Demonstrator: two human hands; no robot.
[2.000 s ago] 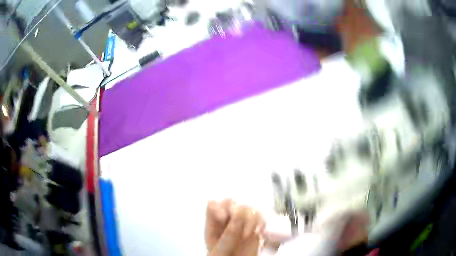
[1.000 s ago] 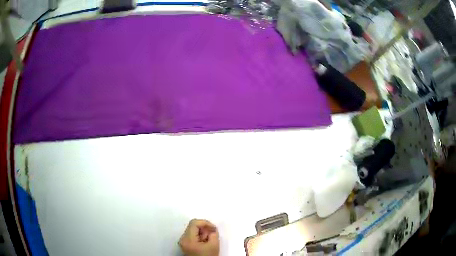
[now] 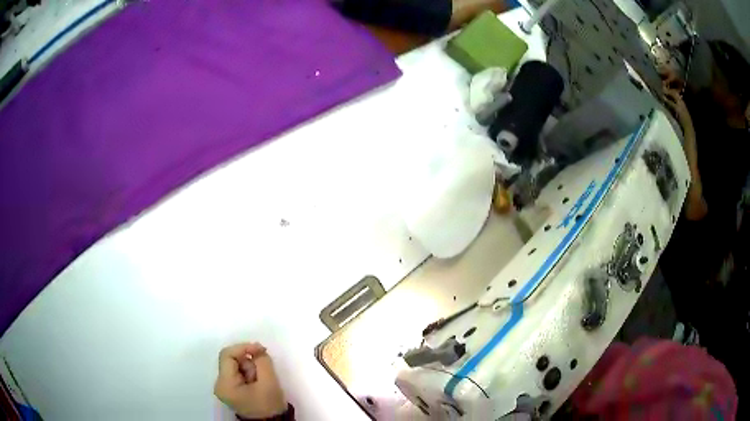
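Observation:
My left hand (image 3: pixel 249 381) is at the lower left of centre, curled into a loose fist on or just above the white table (image 3: pixel 181 288). No cloth or tool shows in it. A dark cuff is at its wrist. My right hand is out of the picture. Right of my left hand are a metal plate with a slotted tab (image 3: pixel 352 304) and the pale, speckled sewing machine (image 3: pixel 567 271) with a blue stripe. A purple cloth (image 3: pixel 189 107) lies flat across the upper left.
A green block (image 3: pixel 487 43), a black thread cone (image 3: pixel 533 103) lying tilted and a rounded white sheet (image 3: pixel 452 205) are behind the plate. A person's arm (image 3: pixel 689 156) shows at the right edge. Pink-red patterned cloth (image 3: pixel 662 382) is at the lower right.
The view has turned right, so the purple cloth moved left and more of the machine shows. My left hand stays curled. The other hand, blurred two seconds ago, is out of view.

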